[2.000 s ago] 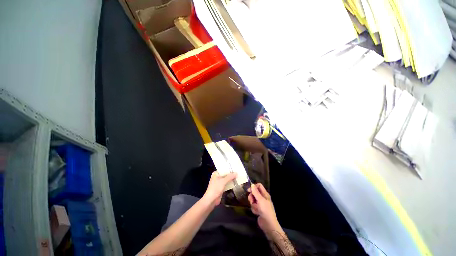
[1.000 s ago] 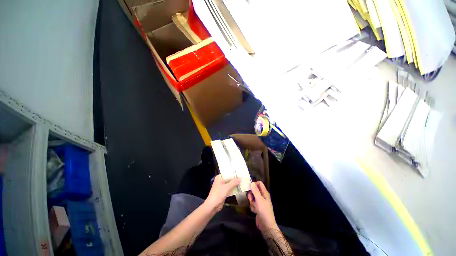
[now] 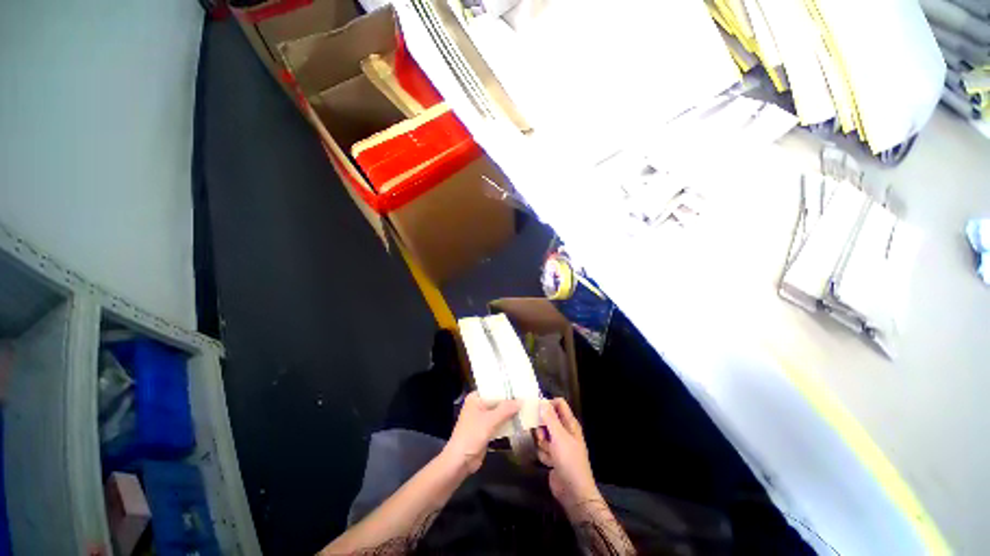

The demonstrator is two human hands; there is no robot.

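Observation:
A narrow white zippered panel (image 3: 499, 356) with a darker line down its middle is held above my lap, its far end pointing away from me. My left hand (image 3: 476, 427) grips its near left part, thumb on top. My right hand (image 3: 563, 443) pinches at its near right end, beside the grey zipper tape tail (image 3: 522, 443). Whether a slider is at my right fingertips is too small to tell. A small open brown carton (image 3: 554, 345) stands behind and right of the panel, partly hidden by it.
The white bench (image 3: 695, 315) runs along the right, with a bundle of zippered strips (image 3: 841, 256) and yellow-edged bag pieces (image 3: 836, 71). A tape roll (image 3: 558, 277) is at the bench edge. Large cartons with red tape (image 3: 456, 223) stand ahead. Shelving with a blue bin (image 3: 163, 396) is at left.
The dark stuff seen near my right fingers two seconds ago no longer shows. The panel has turned slightly more upright in view. The bench and its items have shifted left as the camera moved.

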